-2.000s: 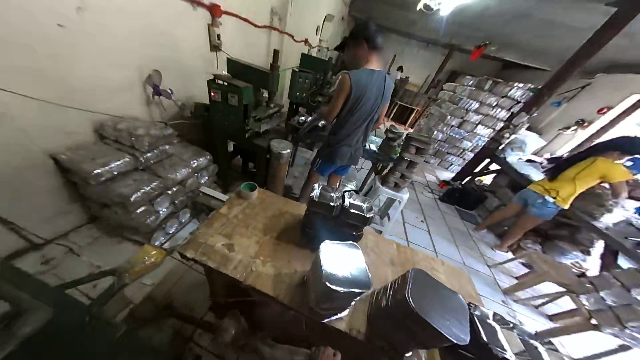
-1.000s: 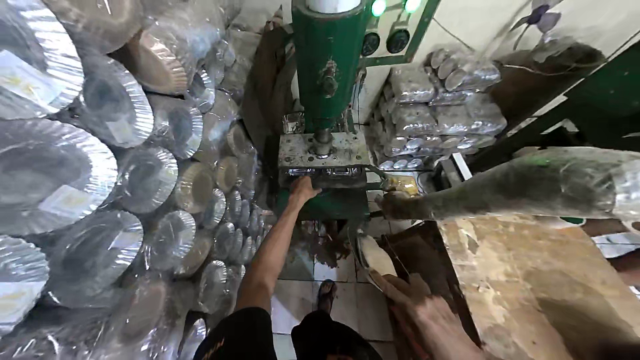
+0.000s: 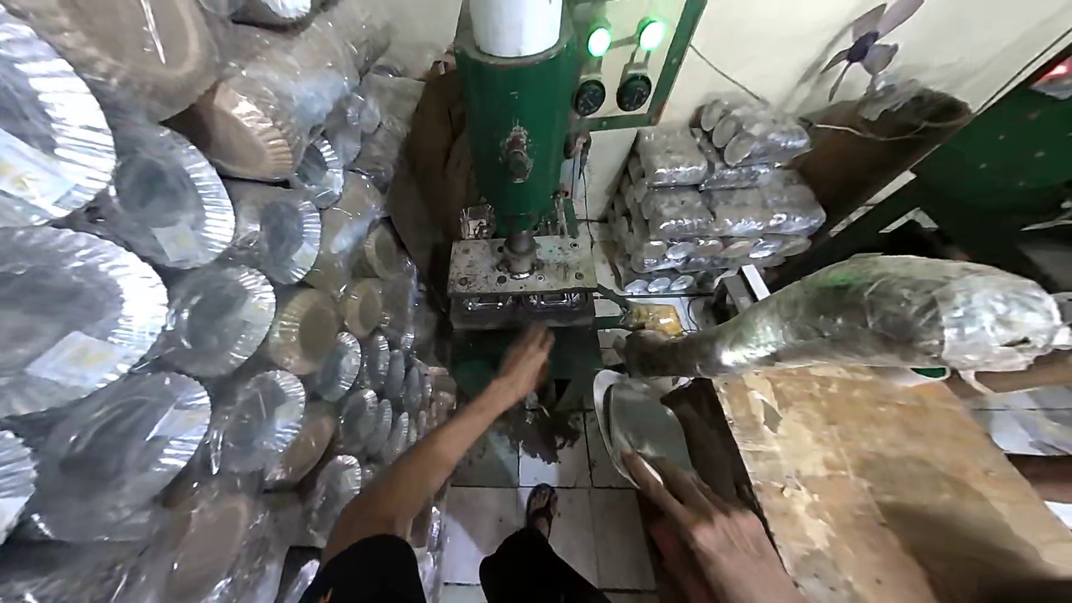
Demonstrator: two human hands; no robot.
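Observation:
A green press (image 3: 519,142) with a white upper cylinder stands in front of me. Its metal plate (image 3: 523,268) sits above a die block (image 3: 521,308) in which shiny metal shapes show. My left hand (image 3: 528,360) is just below the front edge of the block, fingers loosely bent, and whether it holds anything is hard to see. Thin oval metal sheets or dishes (image 3: 645,419) lie at the left edge of the wooden table. My right hand (image 3: 695,511) reaches over them, its fingertips on their near edge; a grip on them cannot be made out.
Stacks of plastic-wrapped foil trays (image 3: 209,318) fill the left side. Wrapped packs (image 3: 712,193) are piled behind on the right. A long wrapped duct-like object (image 3: 837,318) juts in above the wooden table (image 3: 888,469). A fan (image 3: 867,50) is near the wall. Debris lies on the tiled floor (image 3: 553,502).
My left hand has come back from the front of the press plate to below the die block. My right hand remains by the oval pieces. The view had turned strongly from the room toward the press.

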